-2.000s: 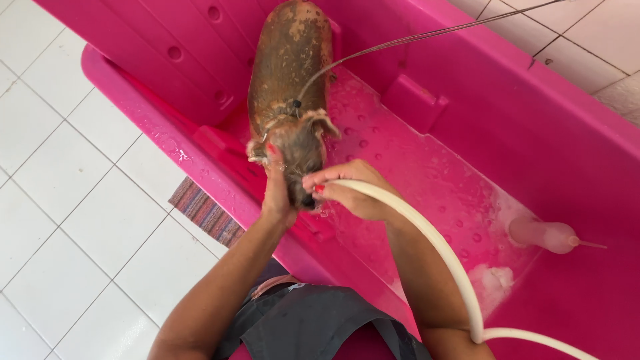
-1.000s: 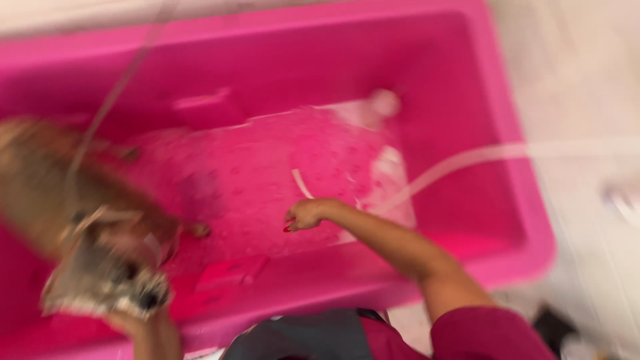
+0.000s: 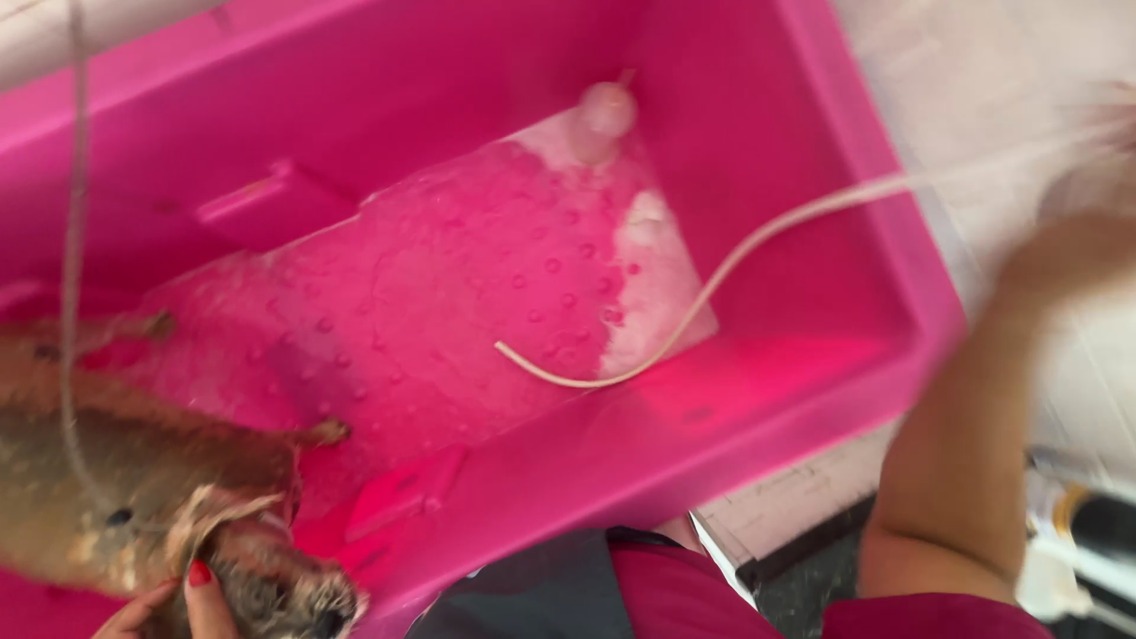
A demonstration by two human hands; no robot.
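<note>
A wet, patchy-coated dog [image 3: 115, 479] stands or leans in a pink plastic tub [image 3: 461, 479] at the lower left, a thin leash [image 3: 73, 266] running up from its neck. My left hand [image 3: 177, 612], with red nails, touches the side of its head near the ear. My right hand [image 3: 1092, 177] is blurred at the right edge, beyond the tub's rim; its fingers cannot be made out. A pale hose [image 3: 754, 235] runs from near that hand over the rim, its free end lying on the tub's wet floor.
A translucent bottle [image 3: 603, 120] with a thin nozzle stands in the tub's far corner, by whitish suds or water. Moulded ledges [image 3: 280, 204] jut from the side walls. Pale tiles [image 3: 1100, 373] lie outside the tub, with blurred items [image 3: 1065, 532] at the lower right.
The view has swung right since the oldest frame. My right hand has left the hose end by the dog's muzzle and moved out past the tub's right rim. The hose end now lies on the tub floor.
</note>
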